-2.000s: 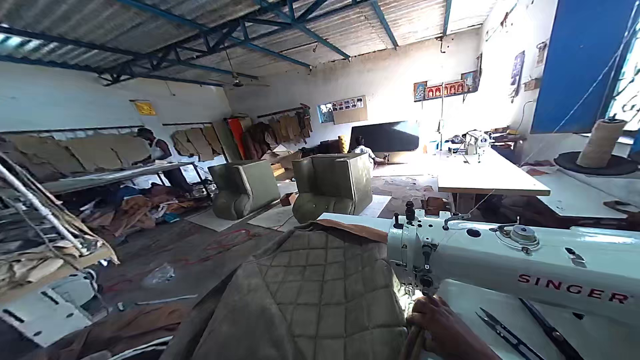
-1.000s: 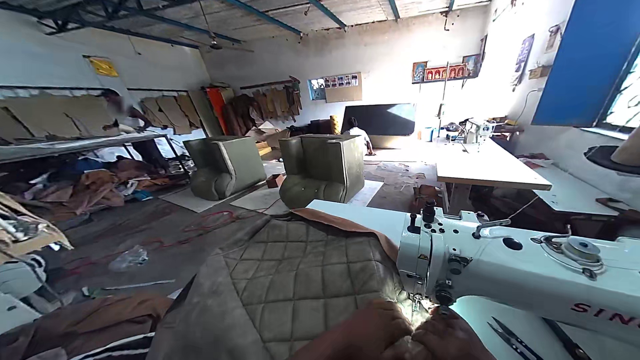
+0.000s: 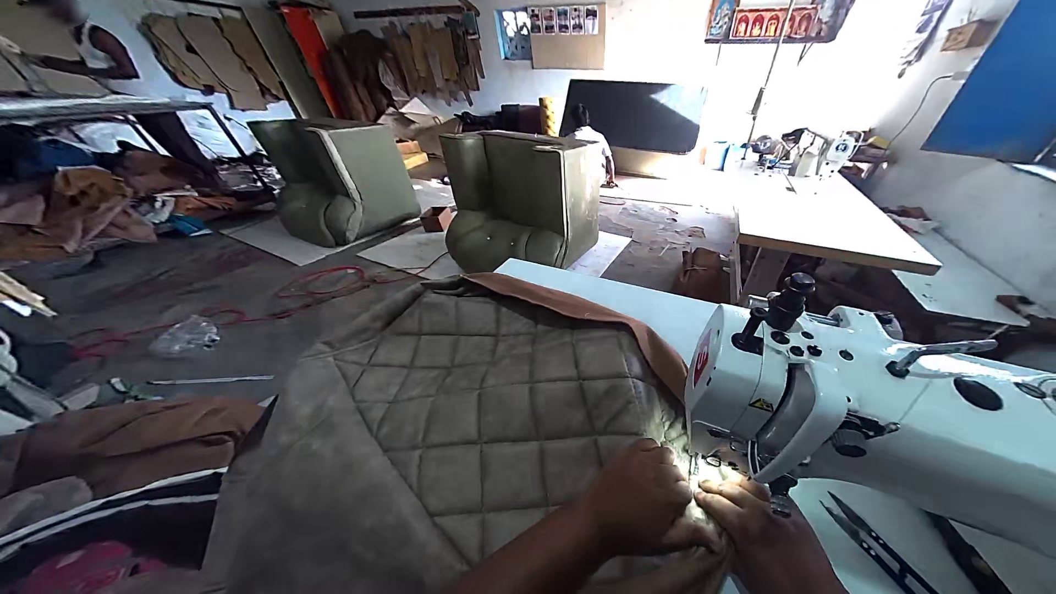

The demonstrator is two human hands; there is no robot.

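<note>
A quilted olive-grey upholstery cover lies over the sewing table, its far edge folded back to a brown side. Its right edge passes under the needle area of a white industrial sewing machine, lit by a small lamp. My left hand grips the bunched cover just left of the needle, fingers curled. Close to the needle on its right, my right hand presses on the material with bent fingers; whether it pinches the cover is unclear. Thread snips and a dark-handled tool rest on the table right of that hand.
Two green armchairs stand beyond the table. A white worktable holds another sewing machine. One person is low behind the chairs, another stands at the far-left bench. A red hose and plastic bag lie on the floor.
Two seconds ago only my right hand showed, beside the needle. My left hand came into view by one second ago and is now left of the needle on the cover. The view has shifted.
</note>
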